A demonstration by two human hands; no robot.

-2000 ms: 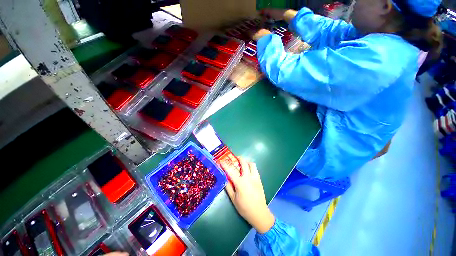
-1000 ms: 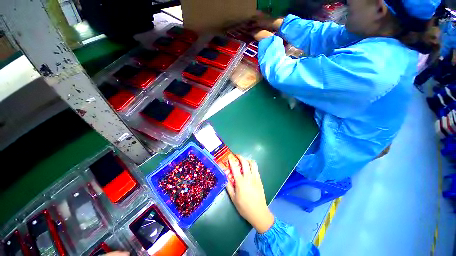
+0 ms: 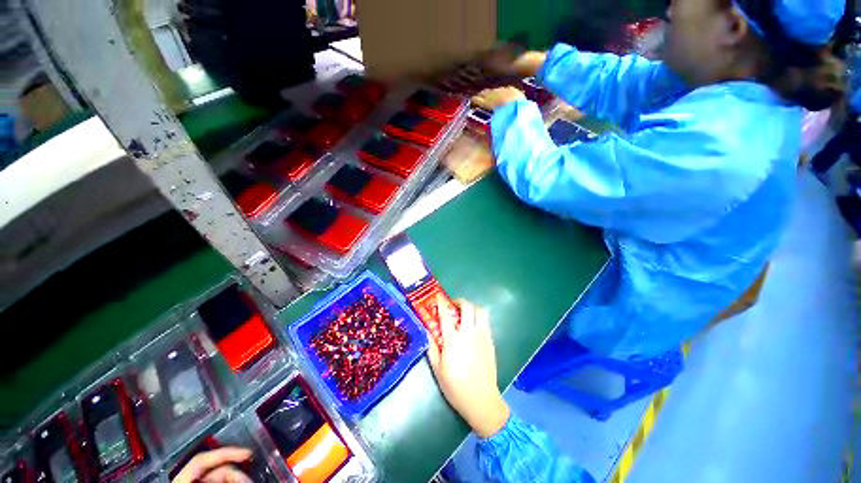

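Note:
An opened red flip phone [image 3: 410, 270] lies at the right of the blue parts bin, its screen lit white and its red keypad towards me. My right hand [image 3: 464, 363] is on the phone's lower end, fingers over the keypad. The blue parts bin [image 3: 422, 351] holds a heap of tiny red parts [image 3: 359, 341]. My left hand [image 3: 215, 466] is cut off by the bottom edge, over the near clear phone tray [image 3: 243, 406]; a red edge of a phone shows beside its fingers, and its grip is unclear. A closed phone [image 3: 236, 327] lies in a tray pocket.
Stacked filled trays [image 3: 378, 215] lie beyond the chipped metal post [image 3: 194, 174]. A person in a blue smock [image 3: 651, 189] works at the far right of the green bench [image 3: 510, 247]. A blue stool [image 3: 604, 382] stands under that person. A cardboard box [image 3: 425, 38] is at the back.
My left hand shows more, further up into the picture over the tray. My right hand stays on the opened phone. The view has shifted slightly, and the other person's hands have moved a little.

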